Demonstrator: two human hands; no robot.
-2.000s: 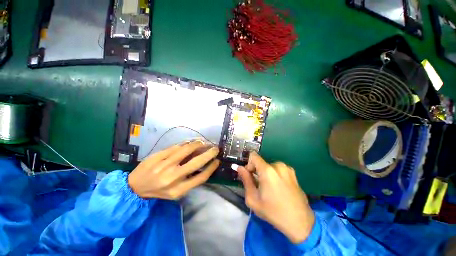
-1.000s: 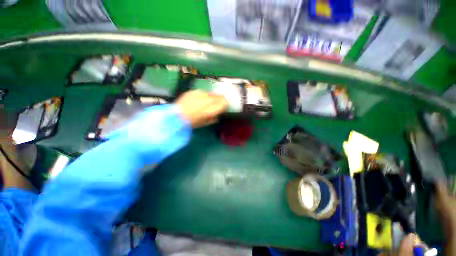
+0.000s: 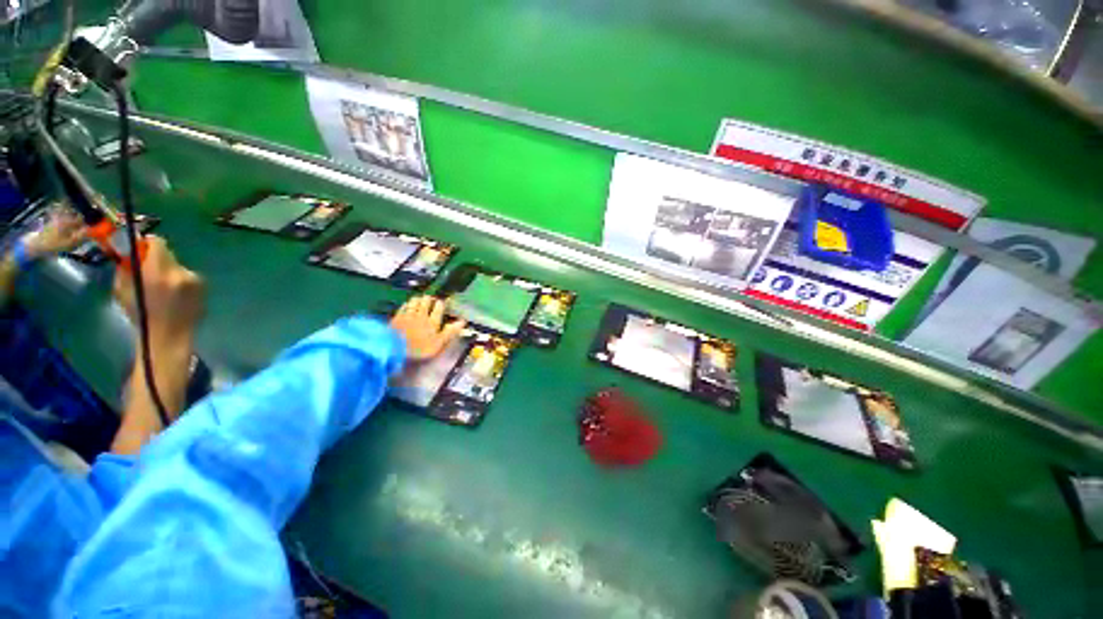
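My left hand (image 3: 426, 327) reaches out, palm down, over the upper left part of an open tablet assembly (image 3: 468, 387) with a silver panel and gold-orange parts at its right end. Its fingers lie at that tablet, but whether they grip it is hidden. Another tablet assembly with a green-looking panel (image 3: 496, 302) lies just behind, close to my fingers. My right hand is not in view.
A red bundle of wired components (image 3: 623, 429) lies right of the tablets. More tablets (image 3: 668, 353) lie along the partition. The fan (image 3: 780, 520) is at lower right. A neighbour's hand (image 3: 163, 290) holds an orange screwdriver (image 3: 115, 242) at left.
The view has lifted and turned toward the partition. My left hand has moved from the back tablets onto a nearer tablet. The hand at the lower right edge has left view.
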